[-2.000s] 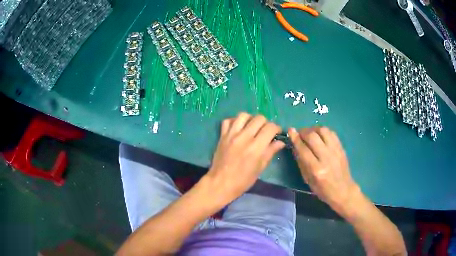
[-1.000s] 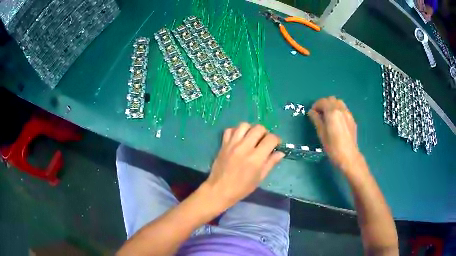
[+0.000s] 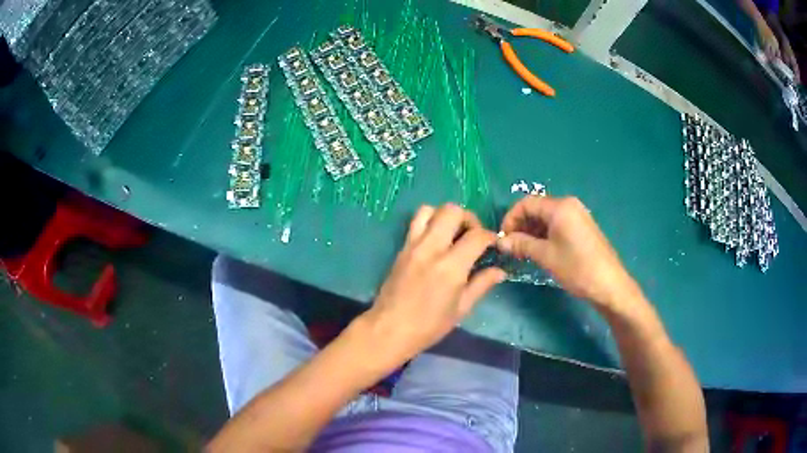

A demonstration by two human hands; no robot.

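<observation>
My left hand (image 3: 442, 265) is shut on a circuit board strip (image 3: 528, 276) low at the centre of the bench, mostly covered by my hands. My right hand (image 3: 562, 243) pinches a small white part (image 3: 501, 234) between thumb and forefinger at the strip's upper edge, close to my left fingertips. A small loose pile of white parts (image 3: 529, 188) lies just beyond my right hand. Several flat board strips (image 3: 320, 111) with yellowish centres lie left of centre, some over thin green strands (image 3: 460, 133).
Cutters with orange handles (image 3: 528, 71) lie at the far edge near the pale rail (image 3: 650, 84). A slanted bundle of board strips (image 3: 730, 195) lies at right. A large board stack (image 3: 111, 66) is at far left. A red stool (image 3: 75, 257) stands below left. Another person's hand (image 3: 768, 40) shows top right.
My right hand was over the white parts and has come back to the strip with a white part. The white pile looks smaller or partly covered. My left hand stays on the strip.
</observation>
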